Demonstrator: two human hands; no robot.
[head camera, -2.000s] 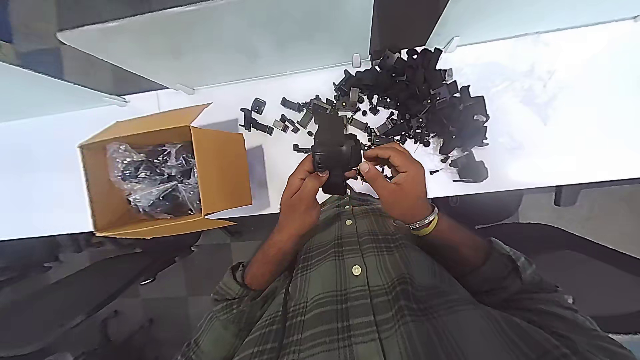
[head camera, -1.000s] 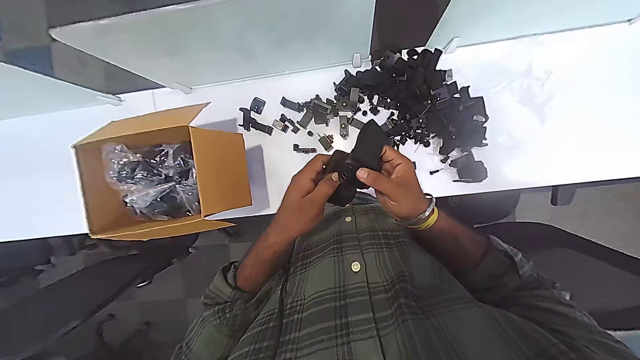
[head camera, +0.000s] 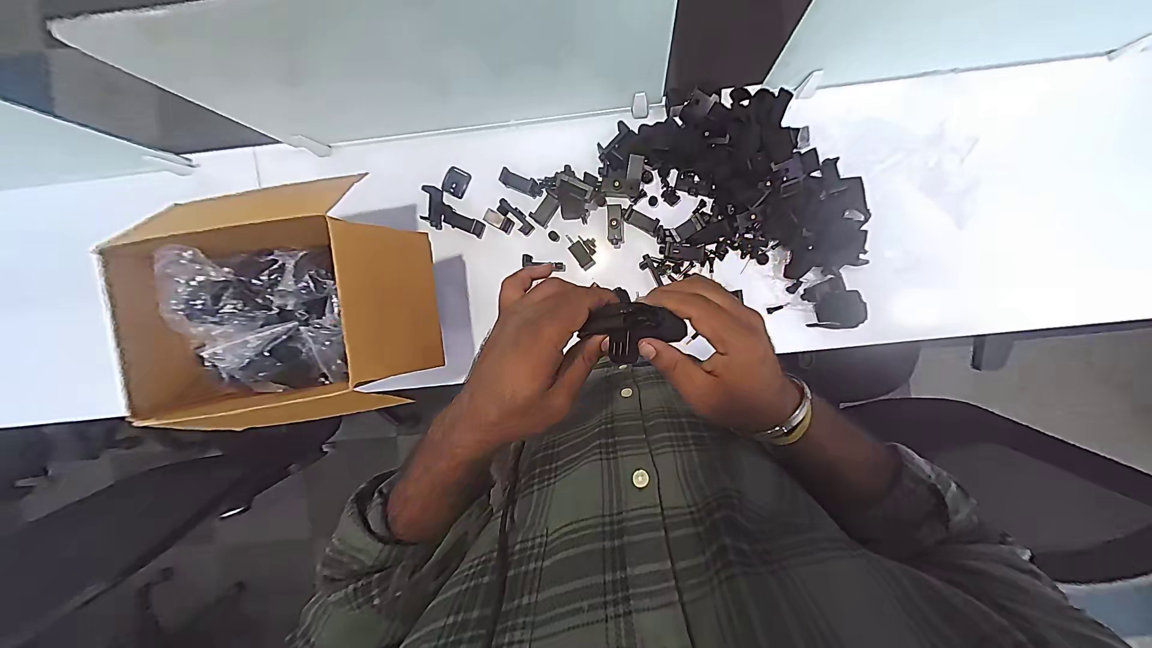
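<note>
Both hands hold one black plastic mount-like part in front of my shirt, near the table's front edge. My left hand grips its left end between thumb and fingers. On the right end are the thumb and fingers of my right hand. Dark straps or pads seem to spread to both sides of its ridged middle; my fingers hide part of them. Just beyond the hands, small black clamps and brackets lie scattered, and a large heap of black parts rises behind them to the right.
An open cardboard box stands at the left, holding black parts in clear plastic bags. Frosted glass partitions line the back of the white table. Dark chairs stand close to the front edge on both sides.
The black part has been turned between my hands: a second ago a wide dark flap stood up toward the upper right, and now it lies level with its ridged middle showing.
</note>
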